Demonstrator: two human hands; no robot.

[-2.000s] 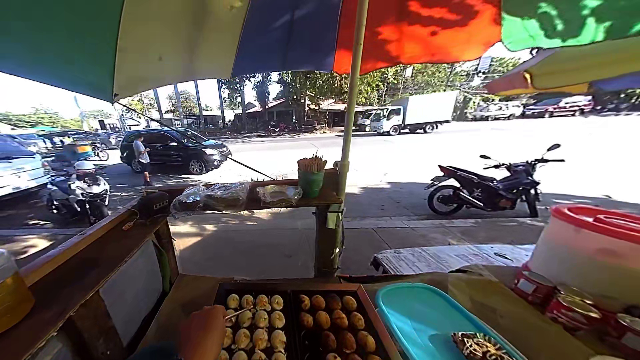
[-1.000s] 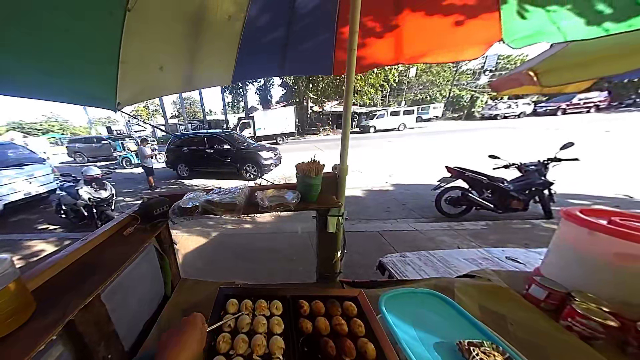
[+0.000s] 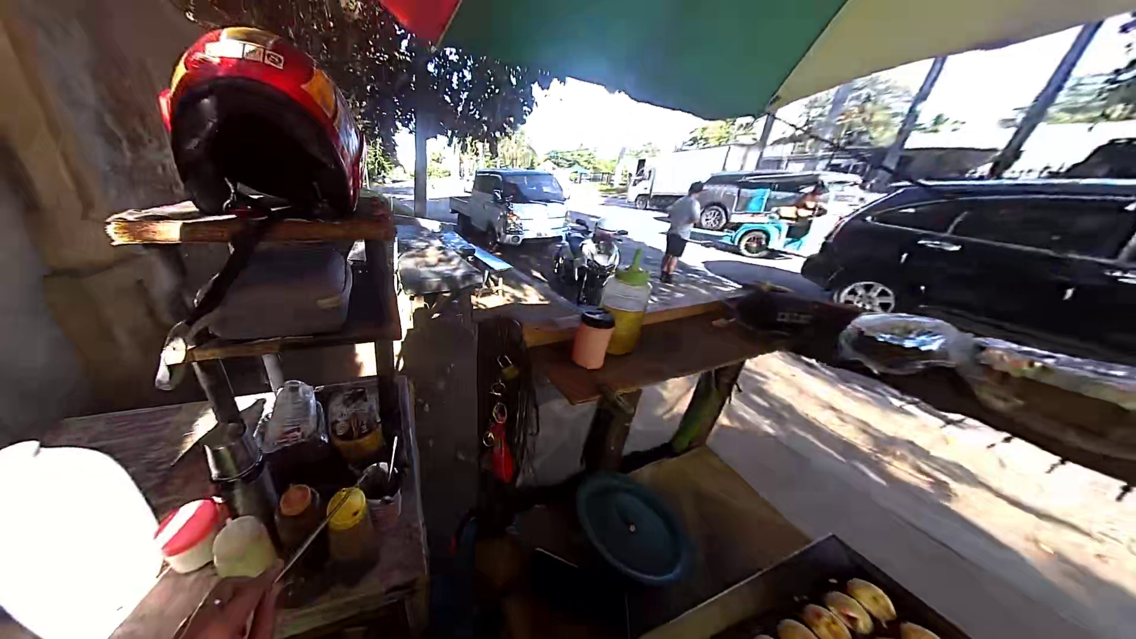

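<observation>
My left hand (image 3: 235, 608) is at the lower left, closed around a thin metal pick (image 3: 306, 537) that points up and right. The tip of the pick passes in front of the small jars on a wooden side table. Around it are a jar with a yellow lid (image 3: 349, 524), a jar with an orange-brown top (image 3: 299, 515), a tub with a red lid (image 3: 191, 534) and a pale round container (image 3: 244, 548). Several browned dough balls (image 3: 848, 612) sit in a dark tray (image 3: 790, 568) at the lower right. My right hand is out of view.
A red helmet (image 3: 262, 124) rests on a wooden shelf (image 3: 257, 229) above the side table. A teal basin (image 3: 632, 530) stands left of the tray. A squeeze bottle (image 3: 627, 306) and a pink bottle (image 3: 592, 339) stand on the ledge. A person (image 3: 682, 229) and vehicles are beyond.
The view has swung far to the left. My left hand, earlier beside the dough balls with the pick, is now at the side table with the jars.
</observation>
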